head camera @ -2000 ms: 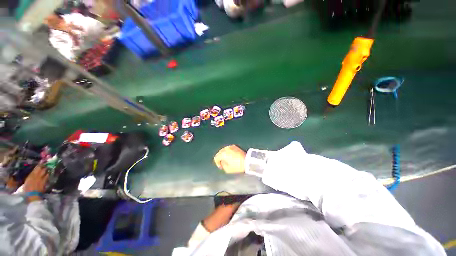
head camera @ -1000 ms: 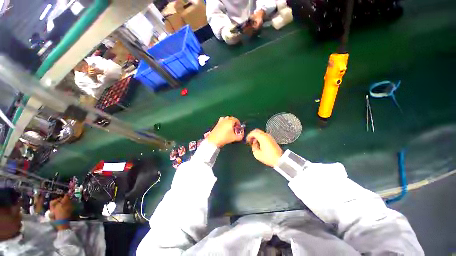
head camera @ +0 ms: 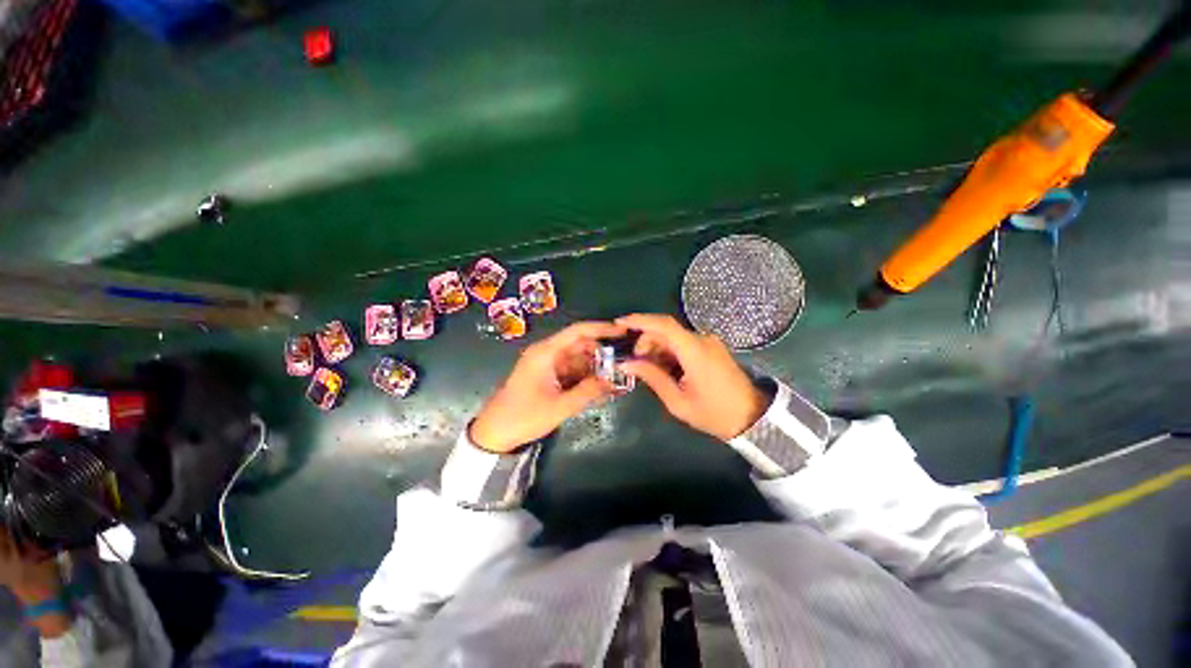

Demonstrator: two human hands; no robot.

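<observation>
My left hand (head camera: 546, 382) and my right hand (head camera: 692, 376) meet over the green bench near its front edge. Between their fingertips they hold one small housing (head camera: 614, 371) with a silver part showing; the fingers hide most of it. Several pink-rimmed housings (head camera: 448, 291) with orange and silver insides stand in loose rows to the left of my hands. The round grey speckled screw dish (head camera: 743, 292) sits just beyond my right hand.
An orange electric screwdriver (head camera: 999, 193) hangs or lies at the right, tip toward the dish. Tweezers (head camera: 985, 278) and a blue band (head camera: 1049, 210) are beside it. A metal rail (head camera: 144, 298), white cable (head camera: 227, 502) and black device with red (head camera: 81, 405) are at left. Another person's hand shows lower left.
The view has shifted closer over the bench. My hands, apart on either side of a unit a second ago, now meet on the housing. Earlier, my right fist rested alone over the bench.
</observation>
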